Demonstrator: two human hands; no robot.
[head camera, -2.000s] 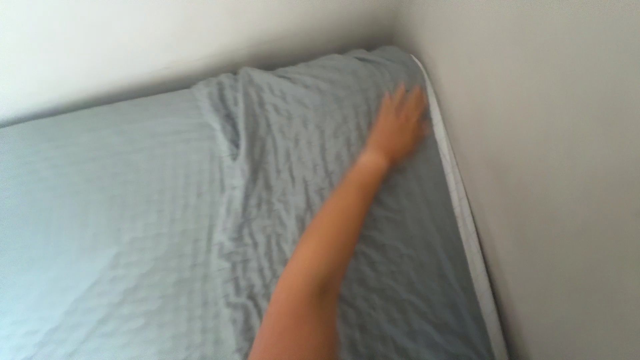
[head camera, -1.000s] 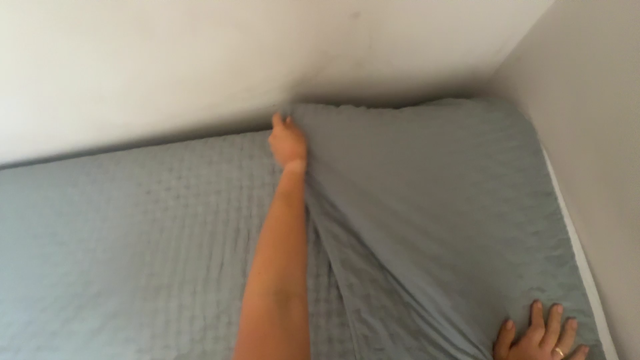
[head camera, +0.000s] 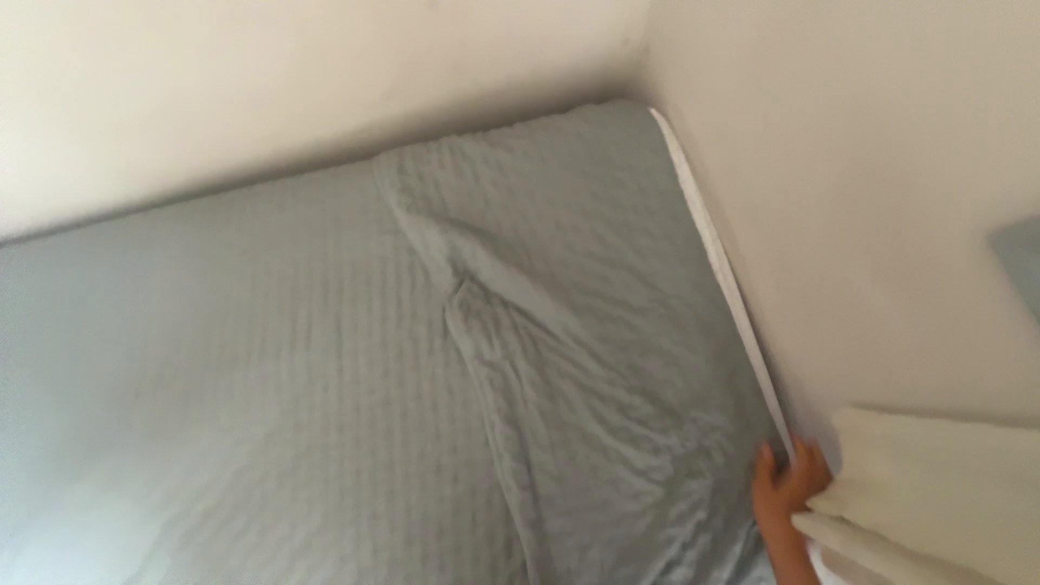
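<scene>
A grey quilted cover (head camera: 325, 341) lies over the mattress, with its right part loose and doubled over in a wrinkled fold (head camera: 569, 325). Along the right side a white edge strip (head camera: 715, 252) shows beside the wall. My right hand (head camera: 788, 479) is at that edge in the lower right, its thumb apart from the fingers; the thumb is by the grey fabric and the fingers reach toward the gap at the wall. Blur hides whether it pinches the edge. My left hand is out of view.
Pale walls (head camera: 812, 162) meet behind the far right corner of the mattress and stand close along two sides. Cream cloth (head camera: 934, 487) hangs at the lower right, next to my right hand. A grey patch (head camera: 1020, 260) shows at the right border.
My left hand, at the cover's far edge one second ago, has left the view. The raised cover has dropped into a wrinkled fold. Cream cloth has come into view.
</scene>
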